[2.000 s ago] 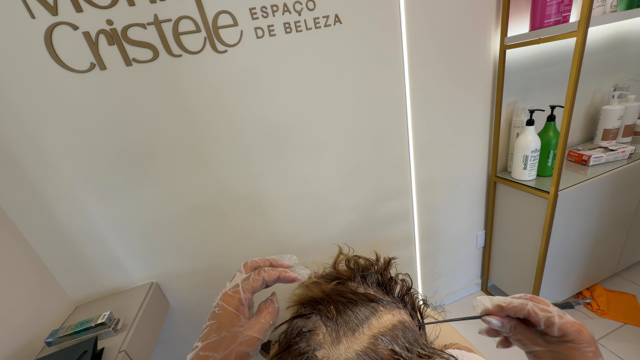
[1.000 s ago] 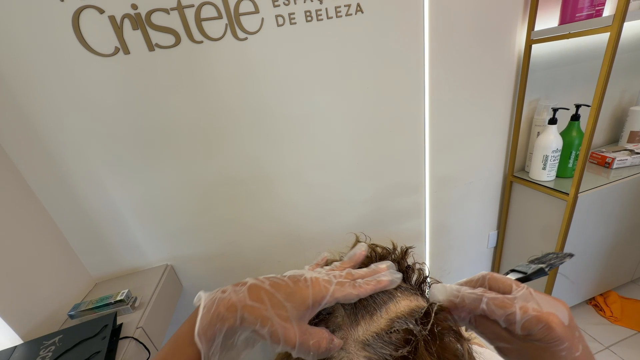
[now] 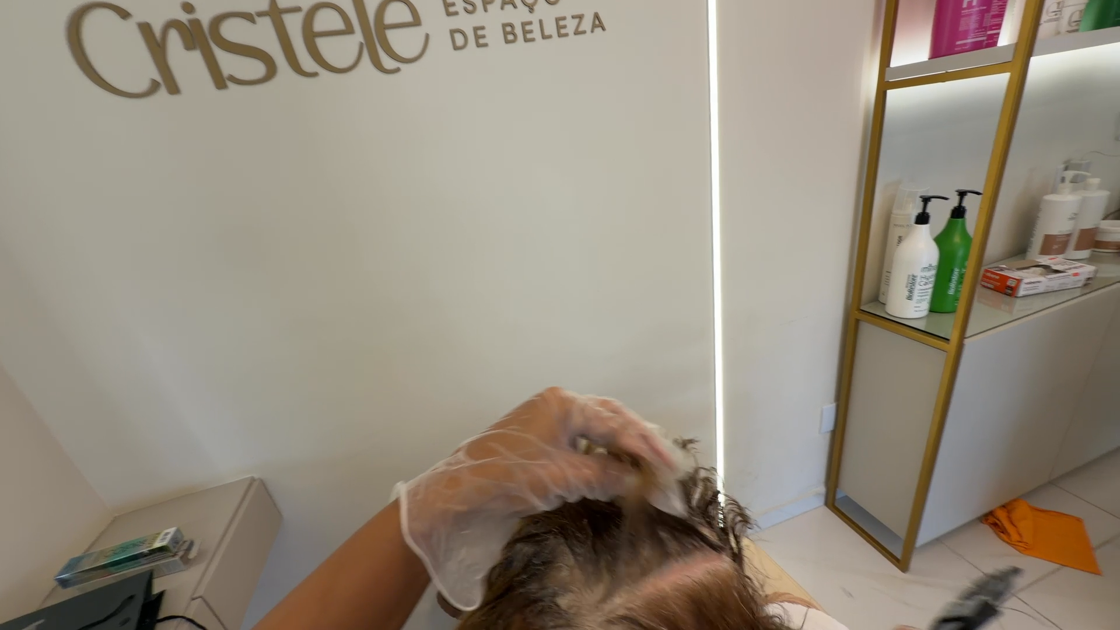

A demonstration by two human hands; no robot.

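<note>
My left hand (image 3: pixel 560 464), in a clear plastic glove, pinches a lock of damp brown hair and lifts it from the top of a person's head (image 3: pixel 612 577). A pale parting with scalp showing runs over the crown, just in front of that hand. Of my right hand (image 3: pixel 908 626) only a sliver shows at the bottom edge, well to the right of the head. Beside it a dark tint brush (image 3: pixel 976 602), blurred, points up and to the right; its handle and the fingers on it are out of view.
A light drawer unit (image 3: pixel 223 534) at lower left bears small boxes (image 3: pixel 122 556) and a dark bag (image 3: pixel 96 608). At right, a gold-framed shelf (image 3: pixel 941 420) holds pump bottles (image 3: pixel 913 267) and a carton (image 3: pixel 1037 276). An orange cloth (image 3: pixel 1041 534) lies on the tiled floor. Ahead is a wall with lettering.
My left hand was flat on the hair one second ago and now lifts a lock. My right hand has moved away from the head, down and right, nearly out of view.
</note>
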